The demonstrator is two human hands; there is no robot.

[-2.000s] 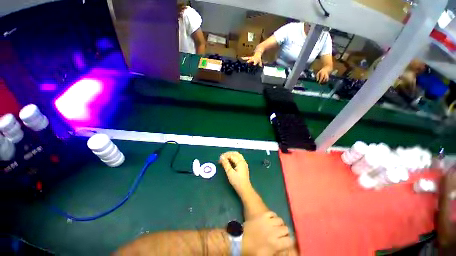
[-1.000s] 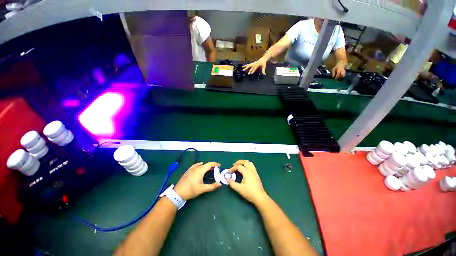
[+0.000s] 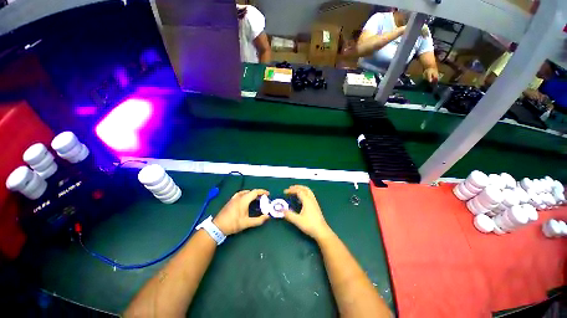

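A round white unit (image 3: 278,208) with a darker centre ring and a small white flap at its left is held between my two hands over the green bench. My left hand (image 3: 239,211) grips its left side between thumb and fingers. My right hand (image 3: 304,211) grips its right side. The blue cable (image 3: 180,243) curves from the black box (image 3: 62,202) up to a thin black lead (image 3: 235,174) behind my left hand. The lead's plug end is hidden.
A stack of white units (image 3: 160,184) stands behind the blue cable. More stacks stand on the black box. White units (image 3: 513,199) lie on the red mat (image 3: 441,254) at right. A black ribbed strip (image 3: 388,149) lies beyond. A slanted post (image 3: 485,99) rises at right.
My right hand has come from the bench and both hands now hold the unit. Since one second ago they have barely moved. The person opposite has raised an arm.
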